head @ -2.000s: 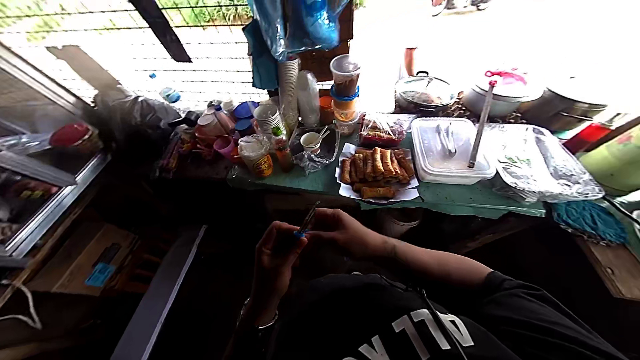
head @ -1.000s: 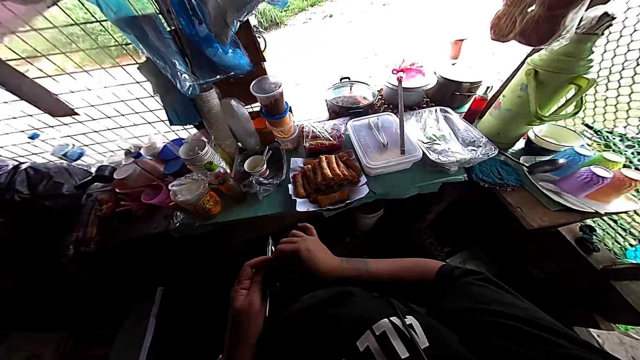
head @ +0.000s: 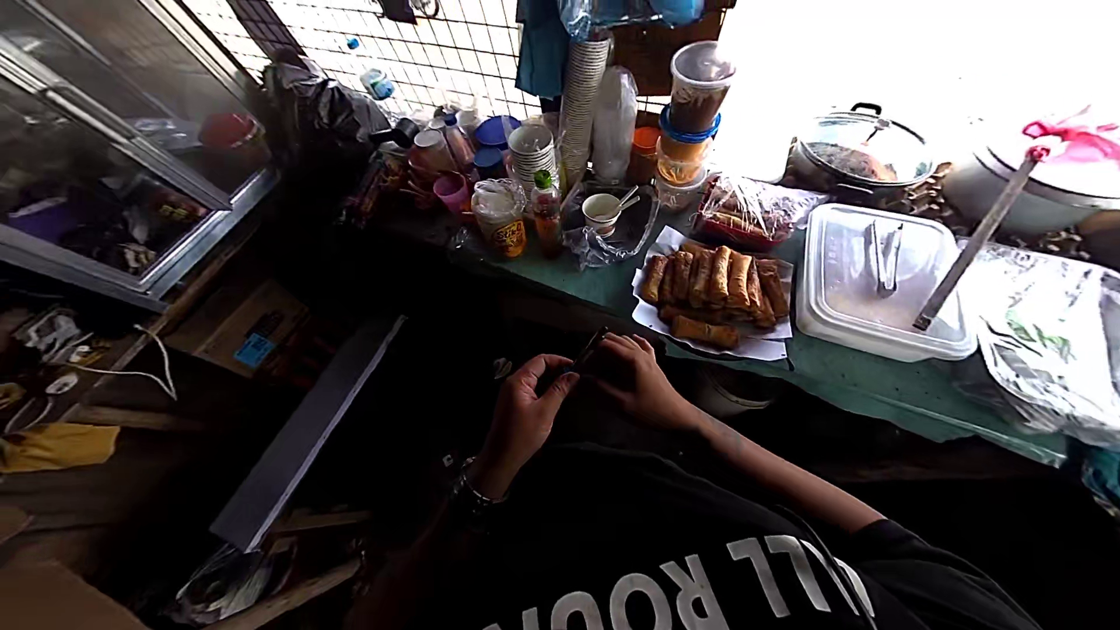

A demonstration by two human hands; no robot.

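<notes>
My left hand [head: 530,409] and my right hand [head: 637,378] are close together over the dark space in front of the counter. Between their fingers is a thin dark object [head: 588,346], seen nearly edge-on, perhaps a phone; its kind cannot be told for sure. The left fingers and thumb grip its near end, while the right hand lies along its far side. Just beyond the hands, fried rolls [head: 719,284] are piled on a plate lined with white paper [head: 778,348]. Right of them sits a lidded plastic container [head: 885,289] with metal tongs [head: 886,256] on its lid.
The green-covered counter [head: 875,391] also holds a paper cup [head: 602,213], a sauce bottle [head: 547,214], stacked cups [head: 584,109], stacked tubs [head: 700,92], a glass-lidded pot [head: 862,153] and a foil-covered tray [head: 1050,332]. At left stand a glass display case [head: 131,157] and a long grey board [head: 306,437].
The view has swung right, then back left. Both hands stay close together at the thin object throughout. Nothing on the counter has plainly moved.
</notes>
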